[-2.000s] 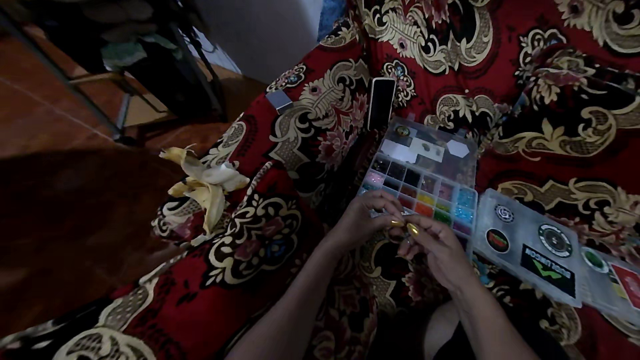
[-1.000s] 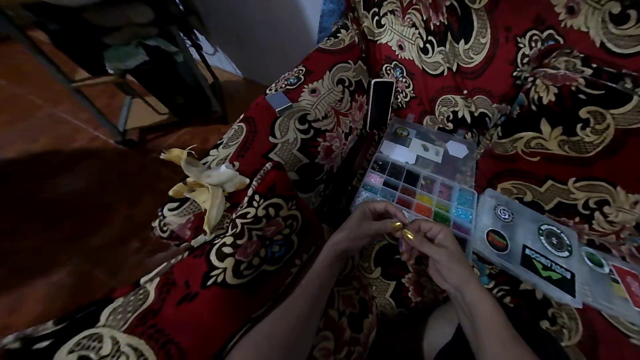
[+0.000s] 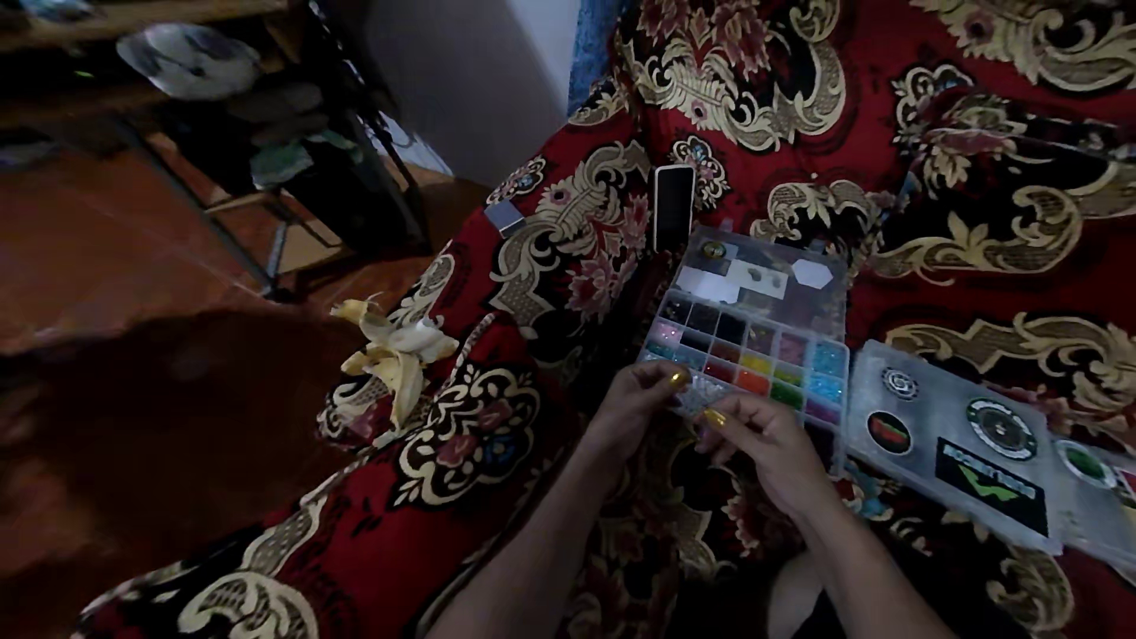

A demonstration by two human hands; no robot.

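My left hand (image 3: pixel 641 399) is at the near left edge of an open plastic bead organizer (image 3: pixel 841 390), thumb and index finger pinched together; whatever lies between them is too small to make out. Just right of it, my right hand (image 3: pixel 754 435) also has its thumb and index finger close together, over the organizer's near edge. Both thumbs show gold-coloured nails. Small beads of many colours (image 3: pixel 755 363) fill the compartments. Inside the raised clear lid (image 3: pixel 781 306) are pale paper pieces and a small round item.
A smartphone (image 3: pixel 674 206) leans beyond the organizer. Closed plastic cases with stickers (image 3: pixel 923 470) lie to the right. A banana peel (image 3: pixel 399 359) rests on the sofa's left arm, with a small grey box (image 3: pixel 504 217) farther back. A metal-framed stand (image 3: pixel 248 248) is at the upper left.
My hands were together in the earlier frames, fingertips meeting; now they are a little apart, the left one farther left.
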